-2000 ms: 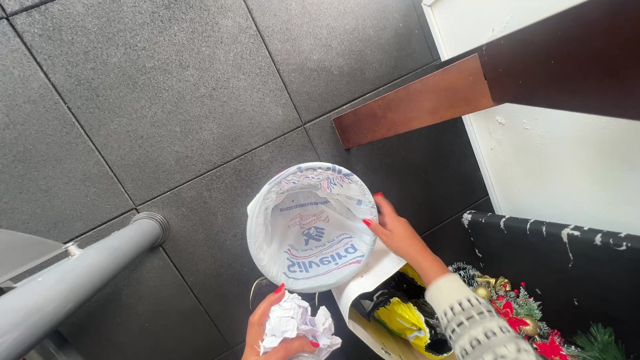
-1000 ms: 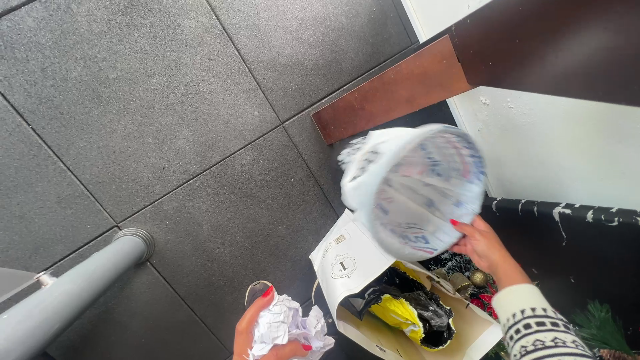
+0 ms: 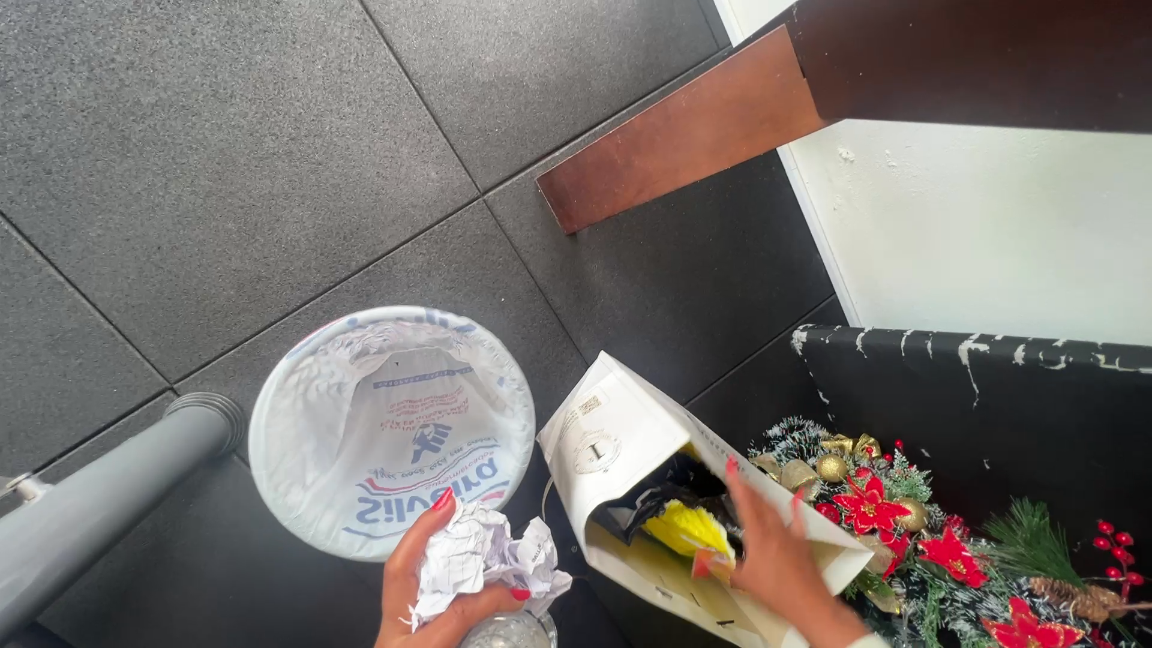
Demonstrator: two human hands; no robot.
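My left hand (image 3: pixel 450 585) is closed around crumpled white paper (image 3: pixel 481 553), with part of a clear, shiny object (image 3: pixel 511 632) just under it. Behind that hand stands a round bin lined with a printed white plastic bag (image 3: pixel 396 432); no rubbish shows inside. My right hand (image 3: pixel 774 549), slightly blurred, has its fingers spread over the mouth of a white paper bag (image 3: pixel 612 436). Inside that bag lie black plastic (image 3: pixel 675 486) and a bright yellow crumpled item (image 3: pixel 688 529). Whether my right fingertips touch the contents I cannot tell.
Christmas greenery with red poinsettias (image 3: pixel 868 506) and gold baubles lies right of the paper bag, beside a black panel with a worn edge (image 3: pixel 990 378). A brown wooden beam (image 3: pixel 684 135) crosses the upper right. A grey pole (image 3: pixel 117 504) stands at lower left on dark floor tiles (image 3: pixel 225 162).
My right hand held the lined bin, swung it right and tilted it, and has let it go; the bin now stands left of the paper bag. My left hand still holds the paper.
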